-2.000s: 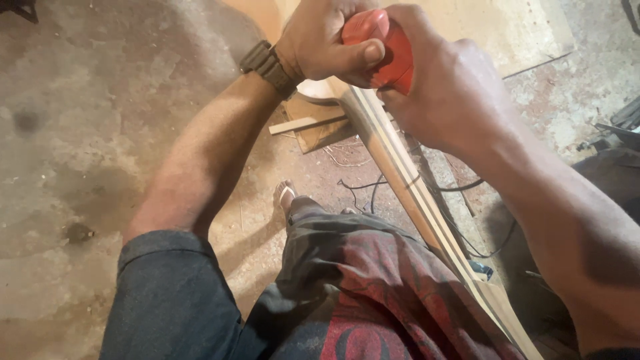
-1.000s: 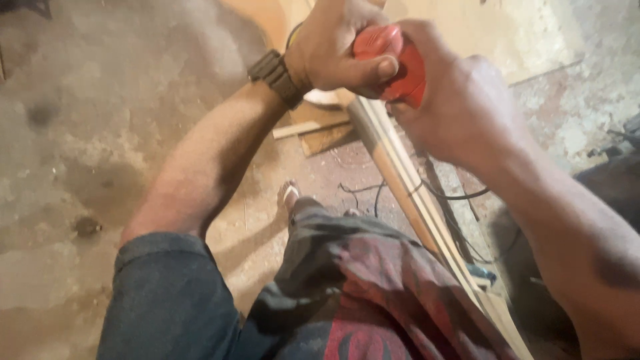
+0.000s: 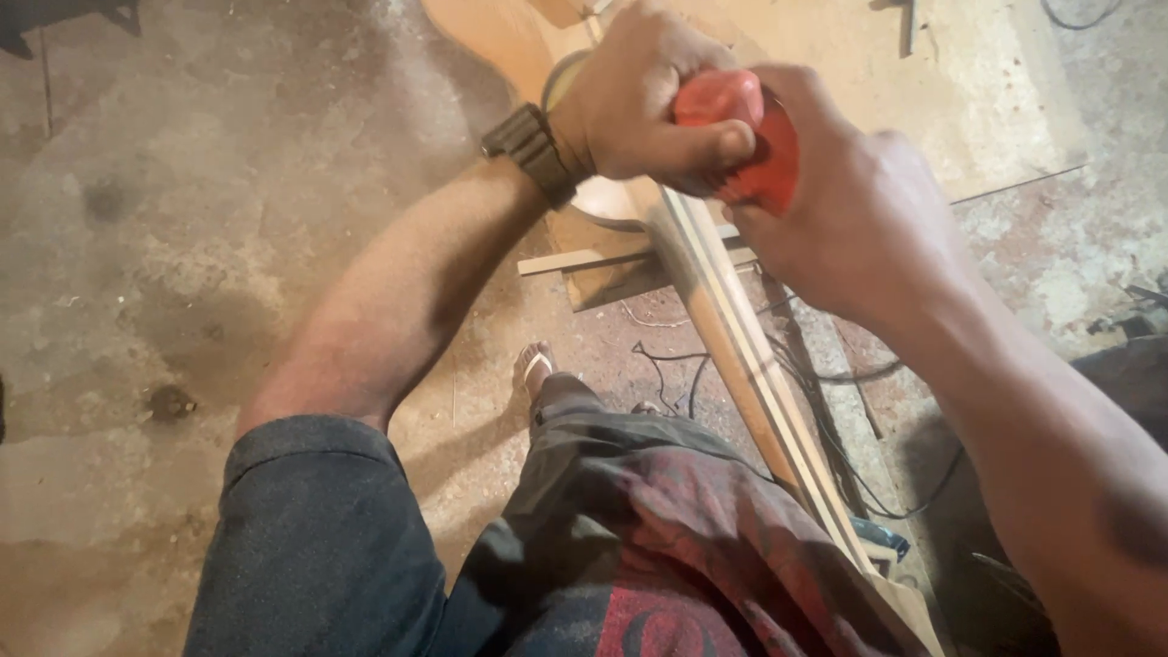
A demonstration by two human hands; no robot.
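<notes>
Both of my hands grip a red tool point(image 3: 776, 160), whose rounded end shows between them; its kind cannot be told. My left hand point(image 3: 652, 109), with a dark watch on the wrist, wraps the rounded end, thumb across it. My right hand point(image 3: 839, 201) holds the other side, its fingertips mostly hidden. Below the hands runs a long neck-like wooden piece with lengthwise light and dark strips point(image 3: 739, 319), slanting down to the right beside my body. It joins a pale, curved wooden body point(image 3: 607, 199), perhaps a guitar's, largely hidden behind my hands.
A wide plywood sheet point(image 3: 922, 109) lies beyond the hands. A thin wooden strip point(image 3: 566, 262) and a wood block point(image 3: 611, 283) sit left of the long piece. Black cables point(image 3: 876, 372) trail over the stained concrete floor. My sandalled foot point(image 3: 537, 365) stands below.
Both hands have stayed together on the red tool, shifting slightly. The view has moved a little.
</notes>
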